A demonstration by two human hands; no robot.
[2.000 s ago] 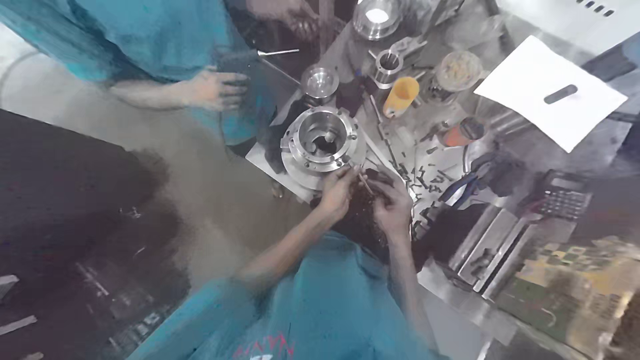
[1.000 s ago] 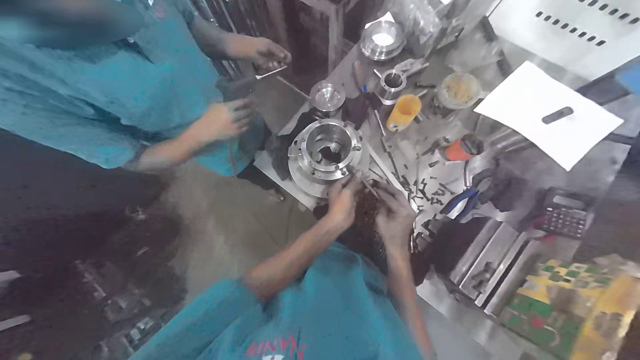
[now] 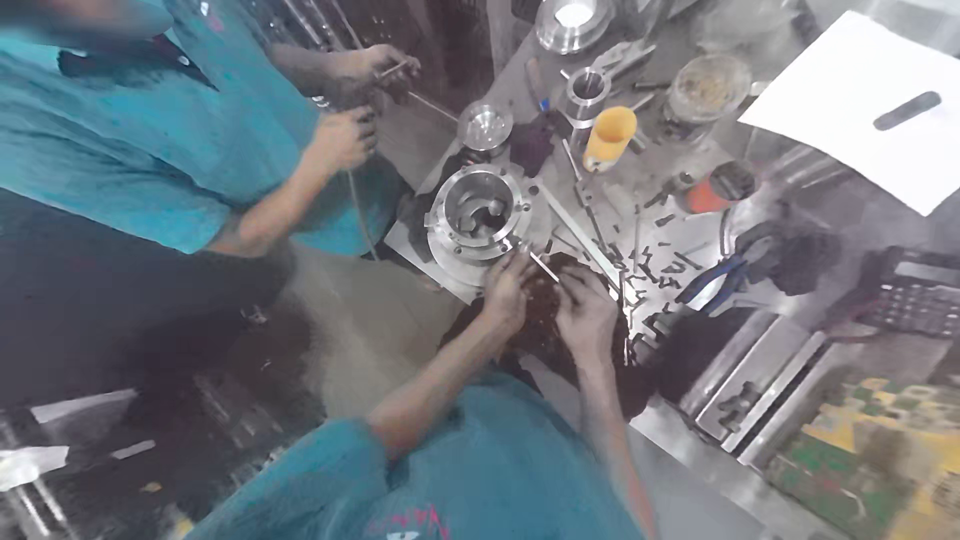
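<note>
A round flanged metal housing [image 3: 480, 206] with bolt holes around its rim stands on the bench in front of me. My left hand [image 3: 508, 289] is at its near edge, fingers closed at a small part that I cannot make out. In my right hand [image 3: 589, 311] is a thin metal rod [image 3: 544, 266], which points up and left toward the left fingertips. Dark cloth [image 3: 547, 322] lies under both hands. Many small dark screws or pins [image 3: 660, 277] are scattered to the right of the housing.
Behind the housing are a glass-like round dish [image 3: 485, 126], a metal ring [image 3: 587, 86] and a yellow cup [image 3: 611, 135]. Rightward lie an orange container [image 3: 709, 196], blue-handled pliers [image 3: 712, 281], a calculator [image 3: 919, 296] and white paper [image 3: 862, 105]. A co-worker [image 3: 247, 135] stands at left, holding a thin tool.
The co-worker's far hand has moved in toward the near hand since one second ago. My hands stay beside the housing.
</note>
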